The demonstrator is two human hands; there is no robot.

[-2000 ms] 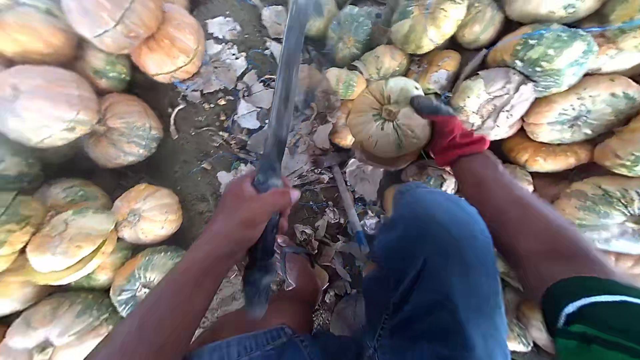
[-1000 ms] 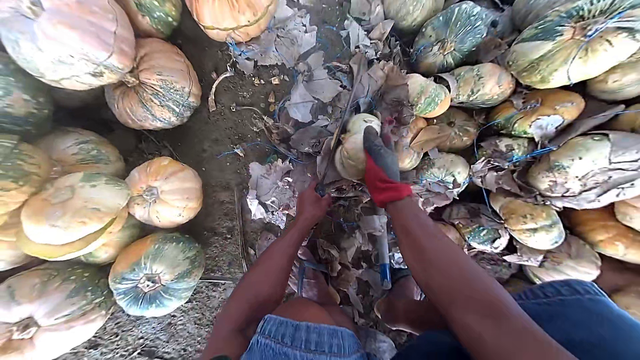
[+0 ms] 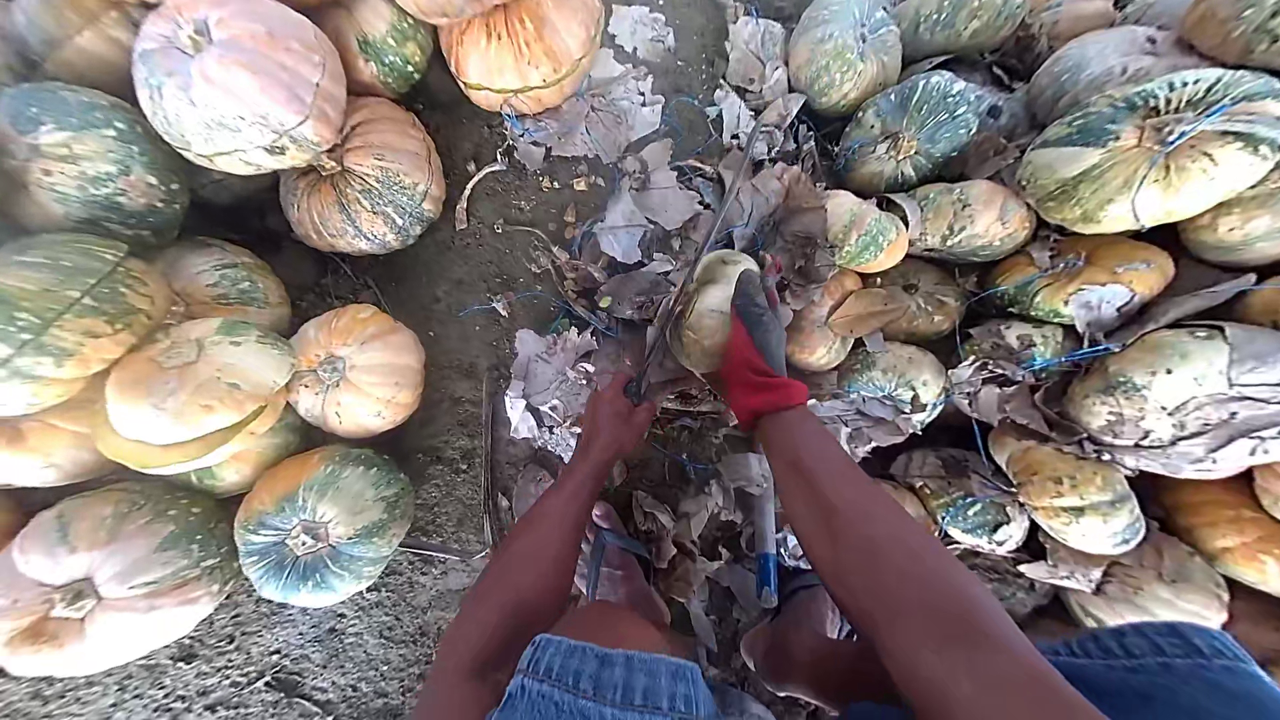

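My bare left hand is closed around the dark handle of a long-bladed knife. The blade points up and away from me, along the left side of a small pale pumpkin; whether it touches the skin I cannot tell. My right hand, in a red and dark grey glove, grips that pumpkin from its right side. Its fingertips are partly hidden. Below the gloved hand a rod with a blue end lies among the dry leaves, near my feet.
Large pumpkins are heaped on the left, with an orange one at the heap's edge. Another pile fills the right, mixed with blue string and torn paper-like scraps. Dry leaves litter the ground between. My sandalled feet are below.
Two seconds ago the knife stood raised in my left hand, apart from the pumpkin; now it lies alongside the pumpkin in my right hand. The view has shifted.
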